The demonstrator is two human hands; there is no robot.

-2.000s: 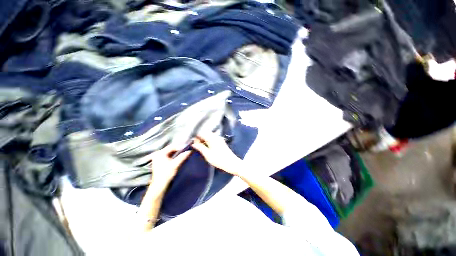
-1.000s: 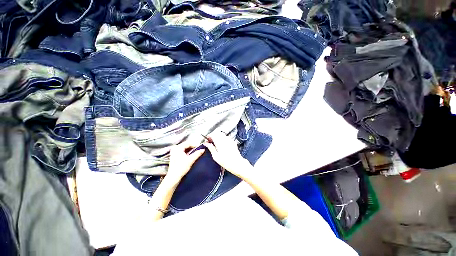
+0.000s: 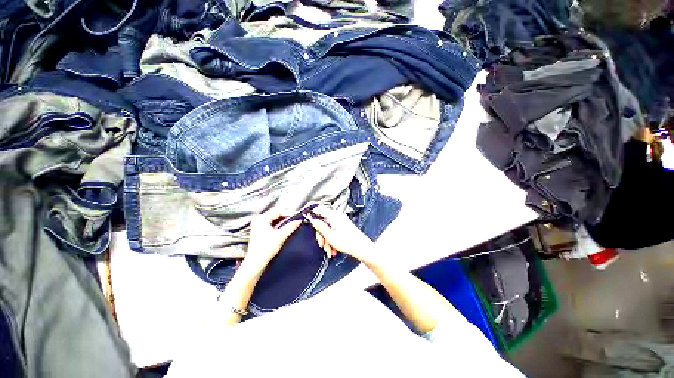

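Note:
A denim garment (image 3: pixel 159 210) lies spread before me, its pale grey-beige reverse up, with a blue band (image 3: pixel 240 177) bearing small shiny dots. My left hand (image 3: pixel 267 235) pinches a folded dark navy edge of it. My right hand (image 3: pixel 332 230) holds the same edge just to the right, fingers curled. The smooth dark navy panel (image 3: pixel 290 272) hangs below both hands near the table's front edge. Whether a small tool is in my right hand cannot be told.
A pile of blue and grey denim (image 3: pixel 369 63) lies behind and at left. A charcoal heap (image 3: pixel 554 133) is at right on the white table (image 3: pixel 473 196). Beside the table are a blue crate (image 3: pixel 460 291) and a green crate (image 3: pixel 547 304) holding garments.
The view has shifted and steadied since the earliest frame. Since one second ago, my right fingers have moved slightly lower and curled at the navy edge. The garment lies almost unchanged.

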